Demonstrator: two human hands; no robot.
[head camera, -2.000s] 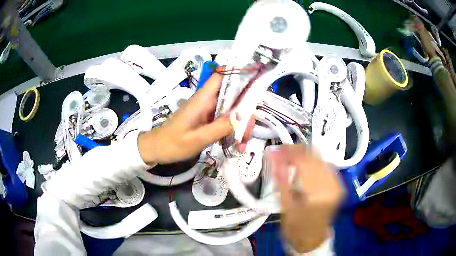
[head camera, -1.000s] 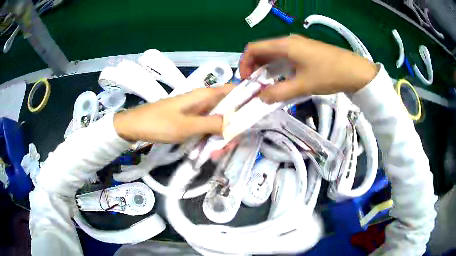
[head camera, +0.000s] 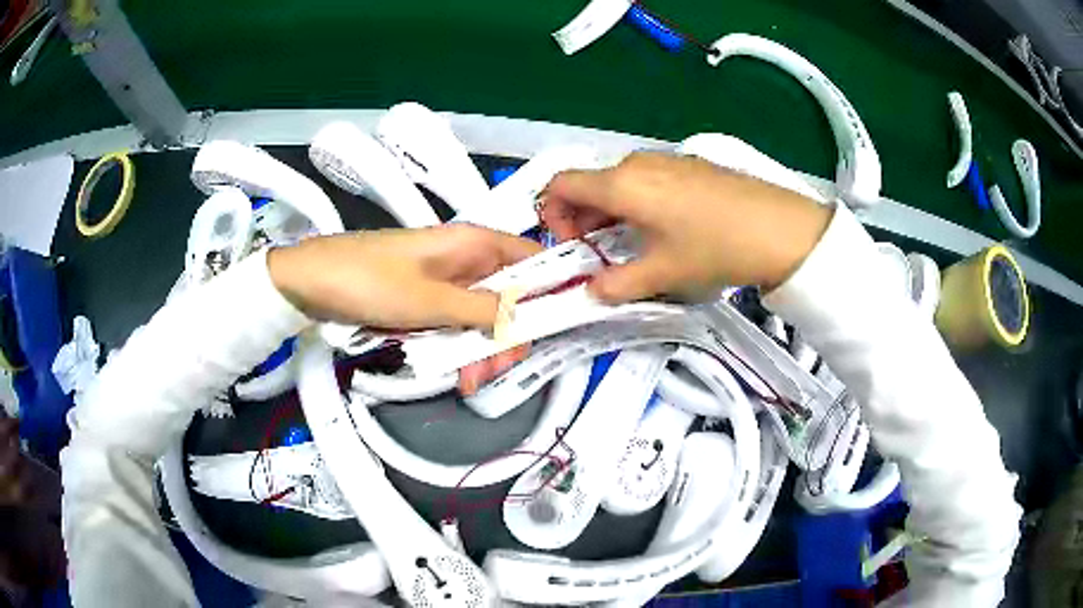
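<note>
A white neckband fan housing half with dark red wires along its open inner side is held in the middle. My left hand grips its left part, with the thumb at a cream-yellow tape piece on the housing. My right hand grips its right part, with the fingers at the wires. The part's ends are partly hidden by my hands and the pile. A housing with a vent grille lies below, and one with a round end and thin red wires lies beside it.
White housings heap the dark bench around my hands. A thin tape roll lies at left, a large masking tape roll at right. Blue tape dispensers stand at left and right. The green conveyor carries white arms.
The held housing has turned and its wired inner side shows more clearly. My right hand has moved slightly down. A housing with a vent grille now lies at the lower middle. Parts on the conveyor have shifted slightly.
</note>
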